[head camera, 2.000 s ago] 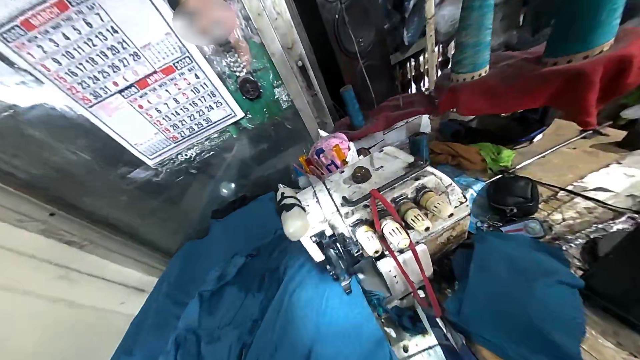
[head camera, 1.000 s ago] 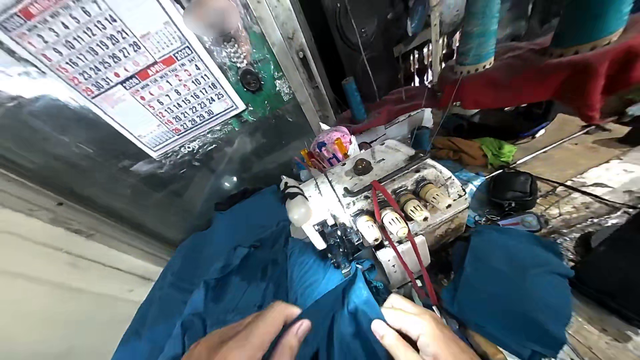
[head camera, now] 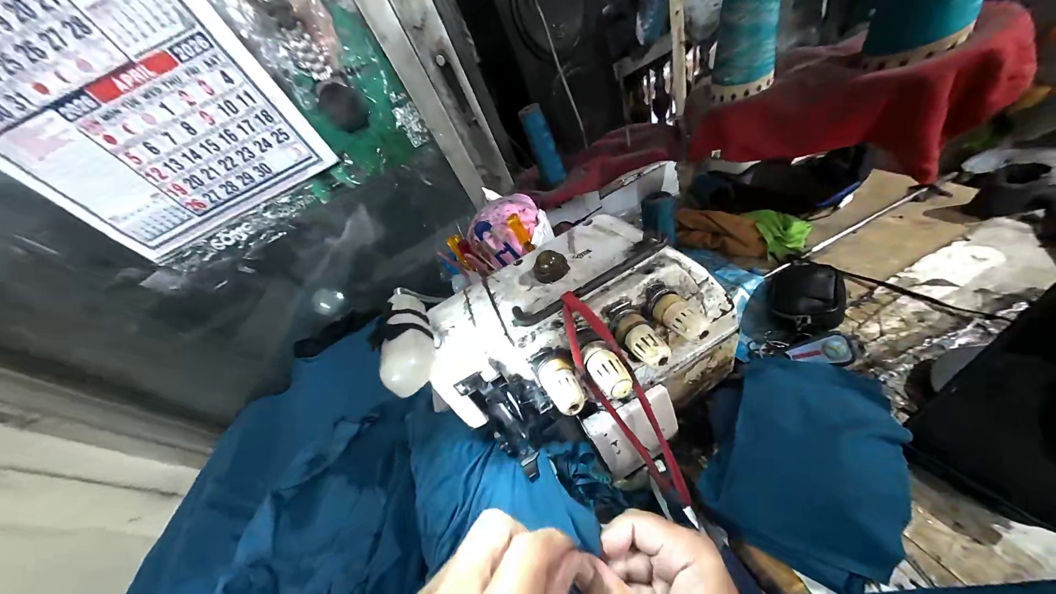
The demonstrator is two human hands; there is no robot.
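Note:
A white overlock sewing machine [head camera: 528, 289] with several tension dials stands in the middle, a red cord [head camera: 619, 388] looped over its front. Blue fabric [head camera: 470, 495] lies below the machine's presser foot [head camera: 528, 462] and spreads to the left. At the bottom edge my left hand [head camera: 511, 557] pinches this fabric. Close beside it, my right hand [head camera: 660, 553] has its fingers curled at the fabric's edge; the fingertips of both hands nearly meet. The lower parts of both hands are cut off by the frame.
A folded blue cloth piece [head camera: 817, 470] lies right of the machine, near a small black pouch [head camera: 807, 295]. Large teal thread cones [head camera: 745, 45] stand on red cloth [head camera: 833, 107] behind. A calendar [head camera: 148, 115] hangs on the glass at the left. A black object [head camera: 990, 421] sits at the right edge.
Both hands were out of view two seconds ago and then came in at the bottom on the blue fabric. Since one second ago they have moved closer together and lower.

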